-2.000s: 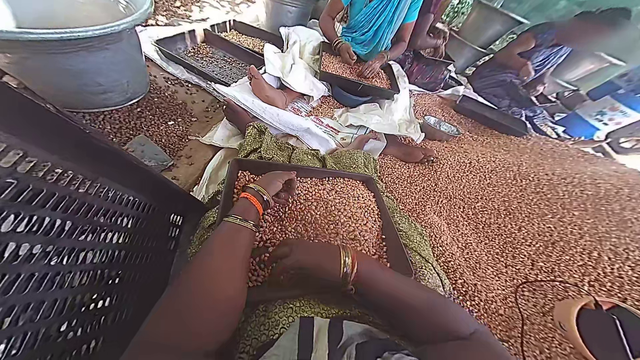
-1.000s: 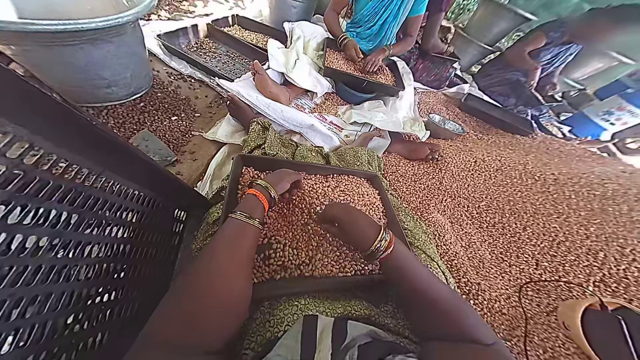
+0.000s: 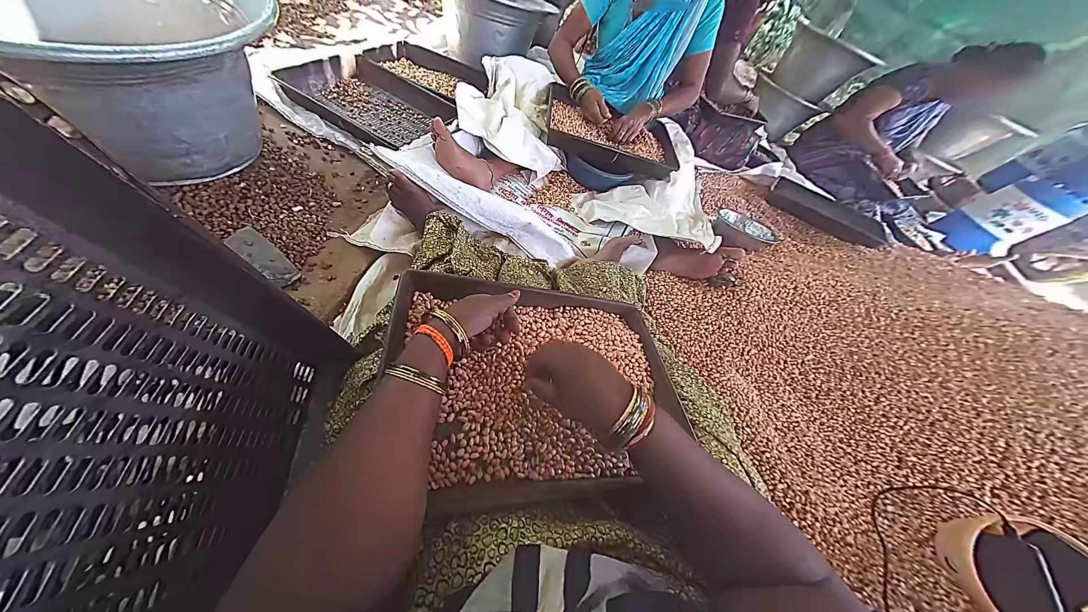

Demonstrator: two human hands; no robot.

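A dark rectangular tray (image 3: 527, 490) rests across my lap on a patterned green cloth, filled with reddish-brown shelled nuts or seeds (image 3: 501, 416). My left hand (image 3: 482, 318) is over the upper left part of the tray, fingers curled down at the nuts; whether anything is between them cannot be told. Right of the middle, my right hand (image 3: 574, 384) hovers low over the nuts with its fingers bent under and largely hidden. Both wrists wear bangles. In the tray's lower part the nuts lie thinner, and some look darker.
A slotted dark plastic crate (image 3: 153, 374) stands at my left, near a large metal tub (image 3: 144, 102). A broad heap of nuts (image 3: 867, 365) spreads at right. Ahead, two trays (image 3: 289, 85) lie on sacks; a co-worker's hands (image 3: 614, 123) work over another tray (image 3: 659, 166). A cable (image 3: 884, 510) lies lower right.
My right hand was at the tray's near left part two seconds ago and has moved up and right. My left hand stays near the tray's upper left.
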